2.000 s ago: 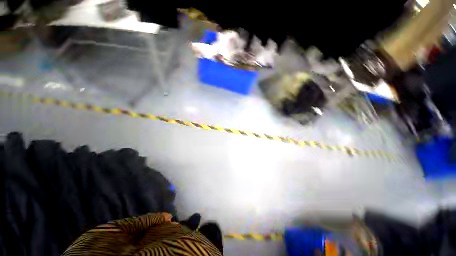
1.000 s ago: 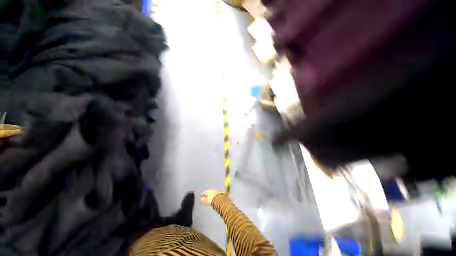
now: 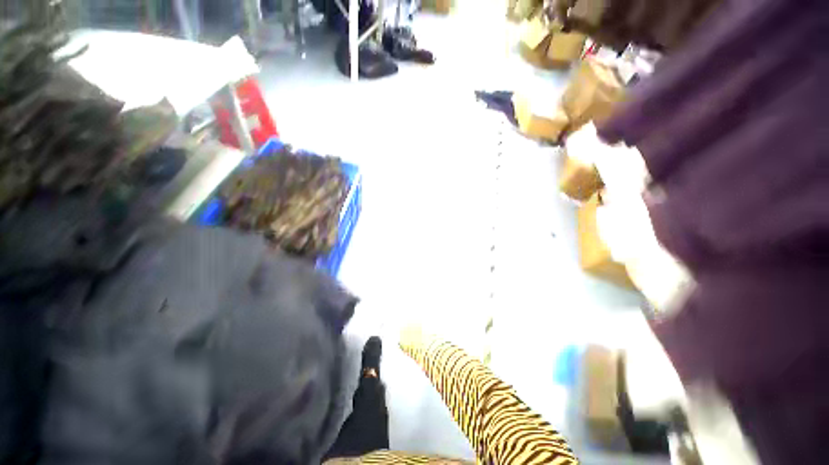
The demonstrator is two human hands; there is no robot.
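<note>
My right hand (image 3: 412, 337) is small, blurred and washed out by glare at the end of a striped sleeve, low in the middle. I cannot tell whether its fingers are open. My left hand is not in view. A large heap of dark grey cloth (image 3: 195, 336) fills the lower left, nearest to me. A blue crate (image 3: 350, 218) full of brown, rumpled garments (image 3: 295, 195) stands on the floor just beyond the heap.
Brown cloth piles (image 3: 54, 127) lie at upper left, near a white tabletop (image 3: 159, 65). A red-and-white item (image 3: 245, 113) stands behind the crate. Cardboard boxes (image 3: 600, 238) line the right. Purple cloth (image 3: 736, 200) hangs close at right. A tape line (image 3: 494, 245) runs along the floor.
The view has swung round. The blue crate of brown garments and the boxes now show. The fingers at the left edge are out of view. My right arm is still low in the middle.
</note>
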